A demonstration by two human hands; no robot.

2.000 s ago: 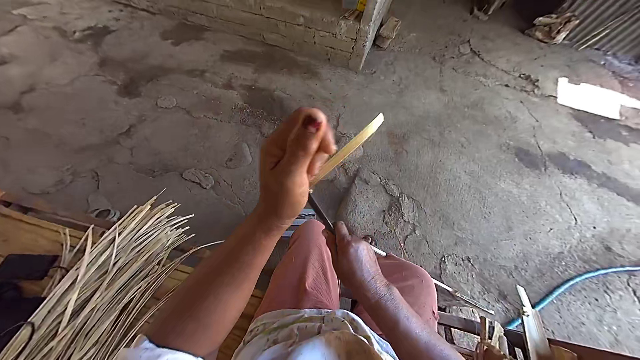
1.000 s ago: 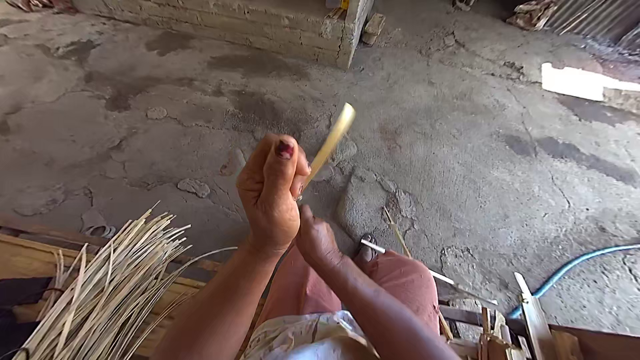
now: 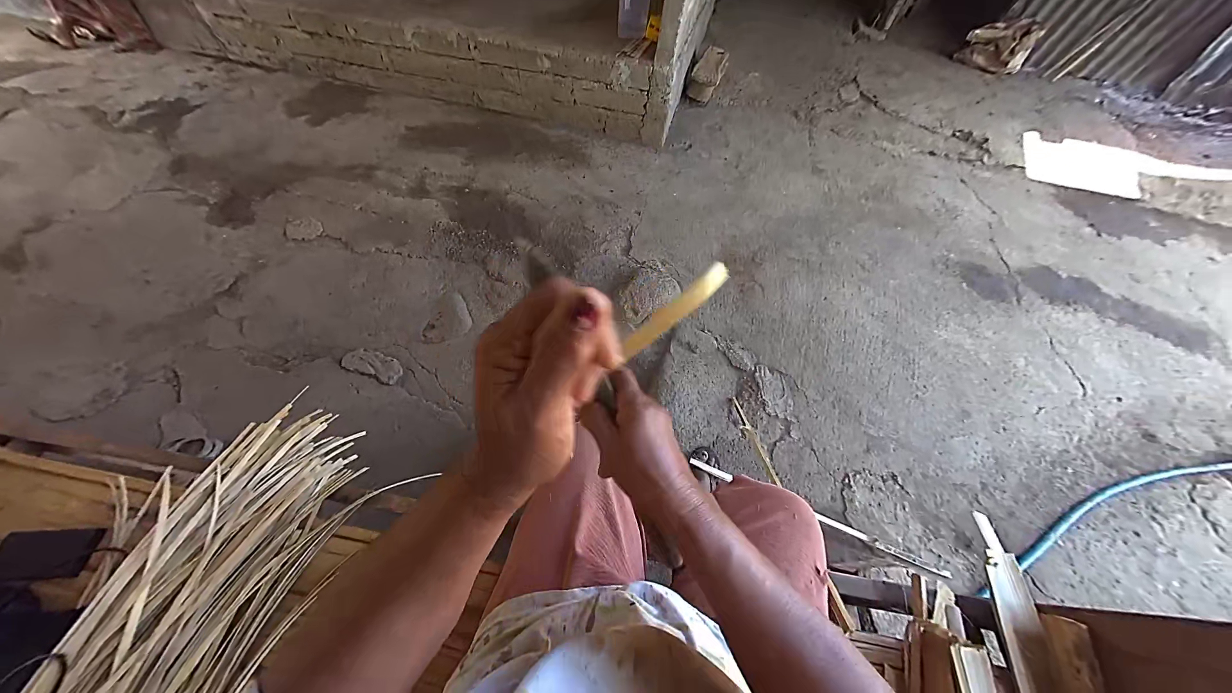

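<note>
My left hand (image 3: 539, 385), with a dark red mark on one fingertip, is closed on a pale split strip, likely bamboo (image 3: 674, 310), whose free end points up and right. Just right of it and lower, my right hand (image 3: 640, 438) grips a dark, narrow tool, likely a knife; its blurred tip (image 3: 539, 268) seems to show beyond my left hand. The fingers hide most of the tool and the place where it meets the strip. Both hands are close together above my knees.
A bundle of thin split strips (image 3: 221, 539) lies on the wooden bench at left. Split wood pieces (image 3: 1020, 606) stand at lower right near a blue hose (image 3: 1097, 496). A thin white stick (image 3: 847, 529) and the cracked concrete floor (image 3: 866, 318) are around my legs. A low block wall (image 3: 433, 72) stands ahead.
The pale strip has changed its tilt, leaning further right than one second ago. My right hand has moved up and left since two seconds ago, closer to my left hand.
</note>
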